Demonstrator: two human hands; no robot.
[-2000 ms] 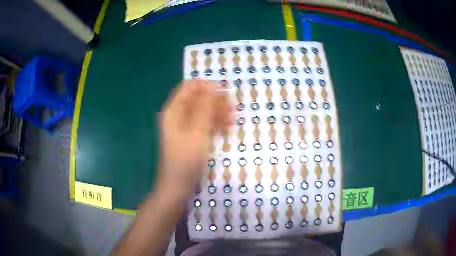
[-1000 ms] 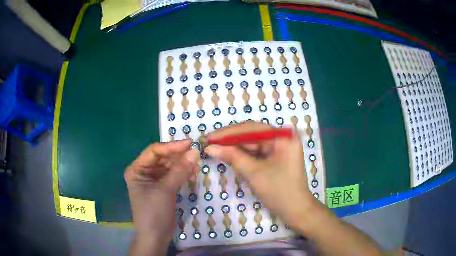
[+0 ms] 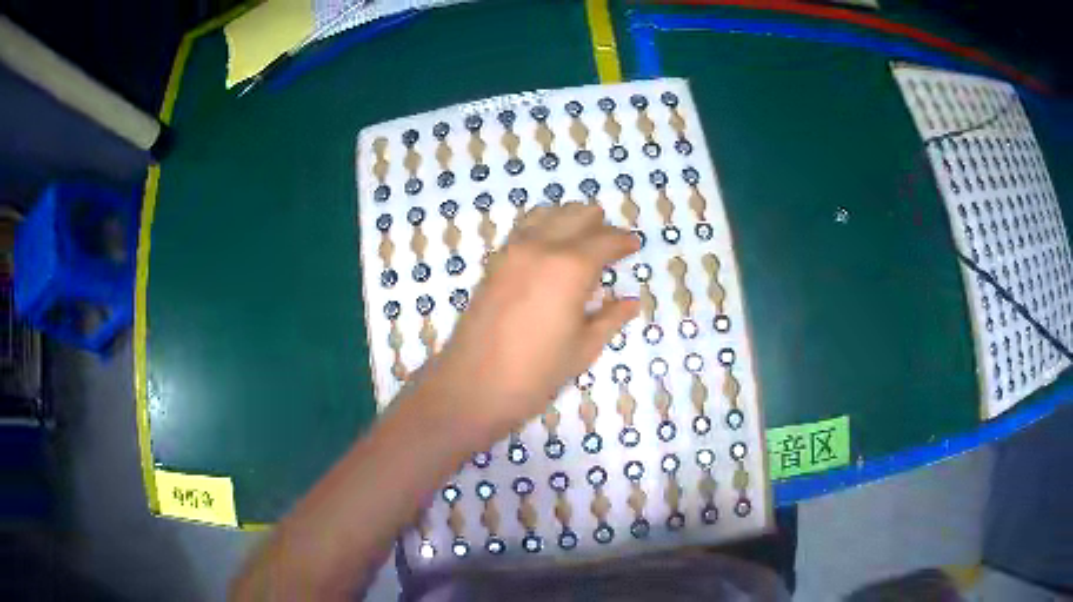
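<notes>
A white slotted tray [image 3: 753, 517] lies flat in front of me, with rows of tan dumbbell-shaped cutouts and small round dark or silvery discs at their ends. My left hand [image 3: 530, 312] reaches over the middle of the tray from the lower left, palm down. Its thumb and index finger are apart, with the tips over the tray's right-centre part, near a seated disc [image 3: 642, 272]. No disc shows held in it. The hand covers several slots. My right hand and the red probe are not in view.
Another loaded tray [image 3: 988, 235] lies at the right, with dark wires [image 3: 1018, 308] across it. A loose disc [image 3: 841, 216] sits on the green mat [image 3: 259, 271]. Yellow paper [image 3: 268, 45] is at the far left; a blue stool [image 3: 77, 265] stands on the floor.
My right hand and the red probe have left the view. My left hand has moved right and forward across the tray, and its fingers have spread. The view has shifted slightly.
</notes>
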